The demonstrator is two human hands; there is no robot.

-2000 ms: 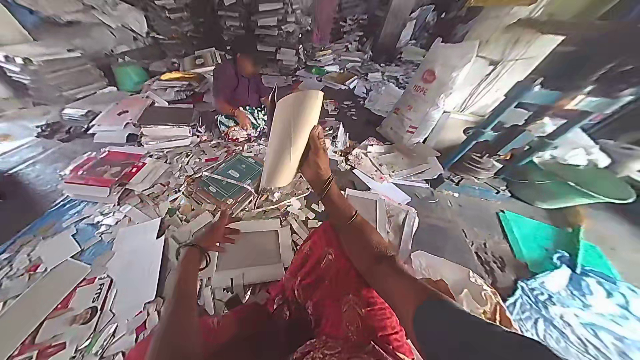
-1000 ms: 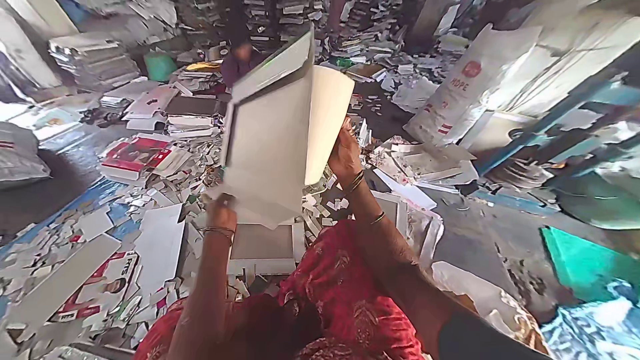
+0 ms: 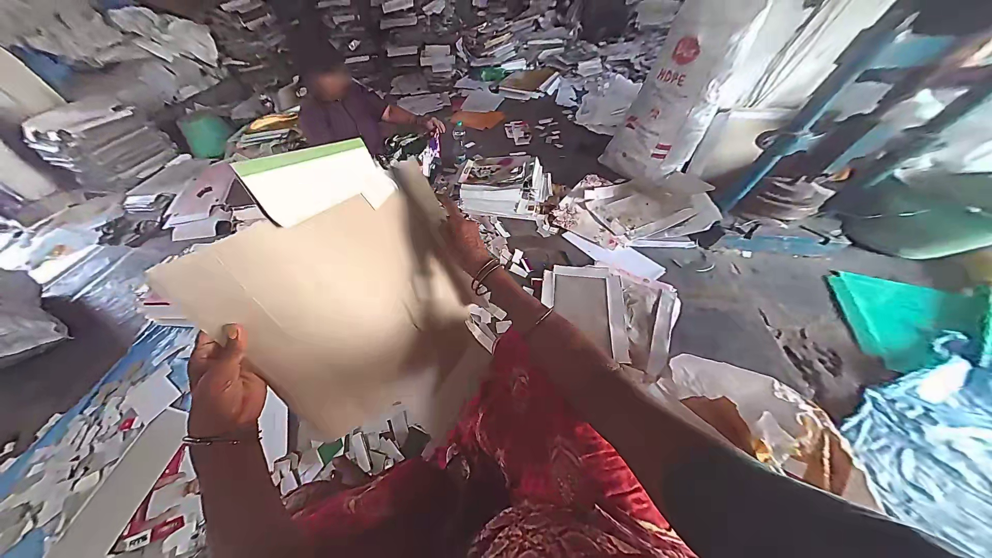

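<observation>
A wide tan card folder (image 3: 333,287) is spread above my lap. My left hand (image 3: 226,381) grips its lower left edge, thumb on top. At its right side my right hand (image 3: 465,240) is on the raised edge; the fingers are partly hidden behind the card. A white sheet with a green strip (image 3: 310,182) stands out at the folder's top edge. Cut paper scraps (image 3: 372,449) lie beneath, by the red patterned cloth (image 3: 542,434) over my lap.
Another person (image 3: 341,116) sits beyond the folder. Stacked booklets (image 3: 504,186), a paper pile (image 3: 643,209) and a white woven sack (image 3: 666,93) are ahead. On the right are a grey tray-like panel (image 3: 585,306), an open sack (image 3: 759,403), a green sheet (image 3: 907,318) and blue plastic (image 3: 930,442).
The folder, upright and partly closed one second ago, is now spread out and tilted toward me. My left hand, free two seconds ago, now holds its left edge.
</observation>
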